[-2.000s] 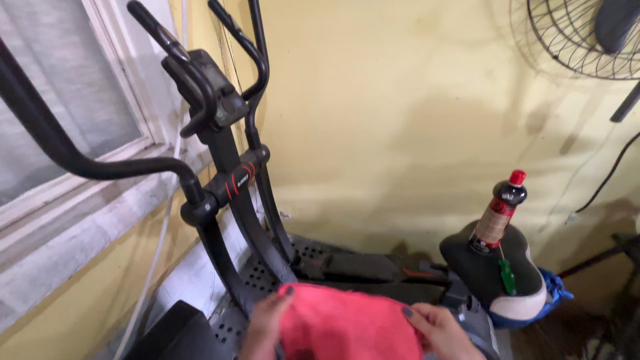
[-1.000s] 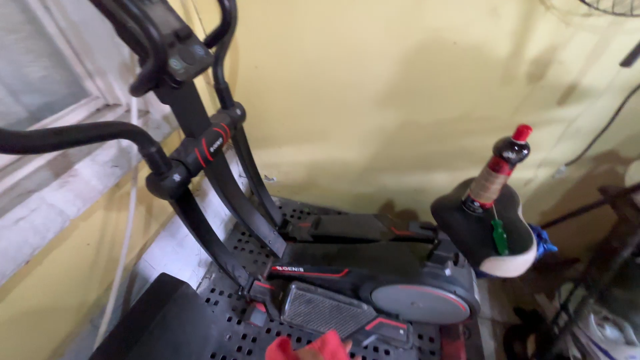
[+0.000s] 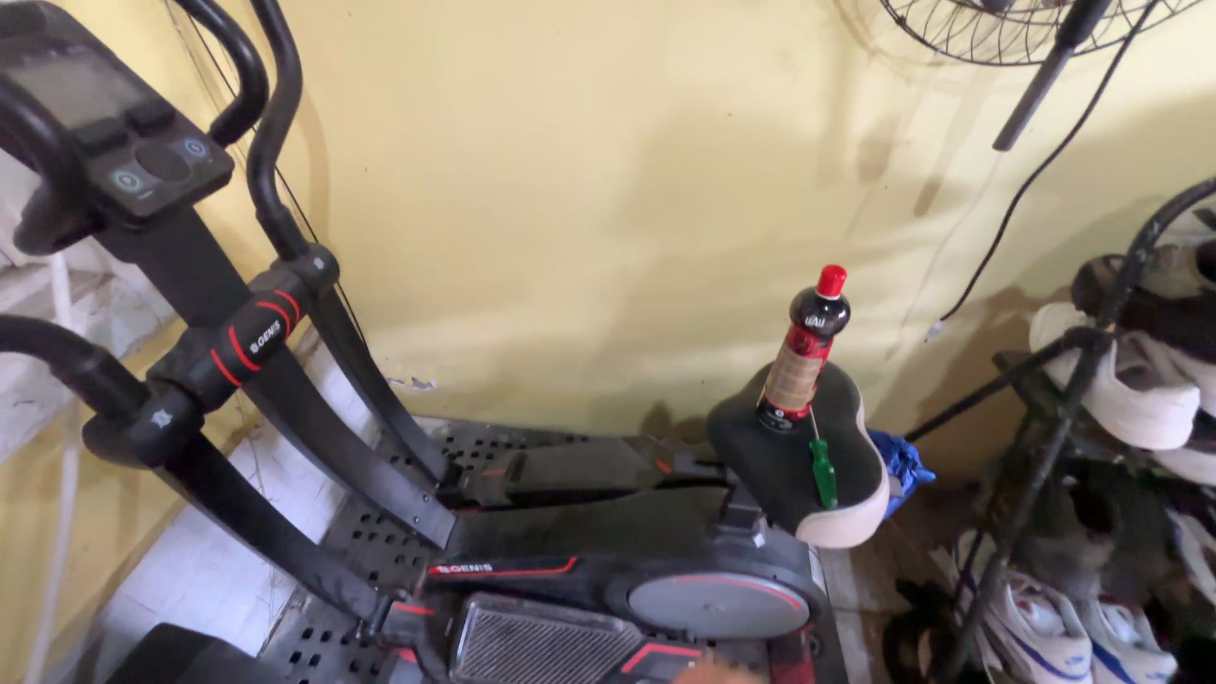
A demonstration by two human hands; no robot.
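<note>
At the bottom edge shows a blurred sliver of skin, most likely my right hand (image 3: pixel 719 673); its fingers and anything in it are hidden. My left hand is out of view. Just beyond that sliver lies the Genis elliptical trainer, with its ribbed foot pedal (image 3: pixel 546 641), grey round cover (image 3: pixel 717 606), crossbar (image 3: pixel 261 332) and console (image 3: pixel 114 123). A dark bottle with a red cap (image 3: pixel 801 356) stands on the black and cream padded seat (image 3: pixel 760 465). Beside the bottle, a green-handled screwdriver (image 3: pixel 824 473) lies on the same seat. No red cloth shows now.
Black handlebars (image 3: pixel 275 104) rise at the left near the yellow wall (image 3: pixel 570 190). Right of the seat are a blue plastic bag (image 3: pixel 901 467) and a black metal rack (image 3: pixel 1035 475) holding several shoes (image 3: pixel 1130 389). A wire fan guard (image 3: pixel 988 43) and hanging cable (image 3: pixel 1021 190) are above.
Two seconds ago both hands held a red cloth at the bottom centre; one second ago only part of the cloth showed. Now it is out of view. The bottle and screwdriver have stayed on the seat.
</note>
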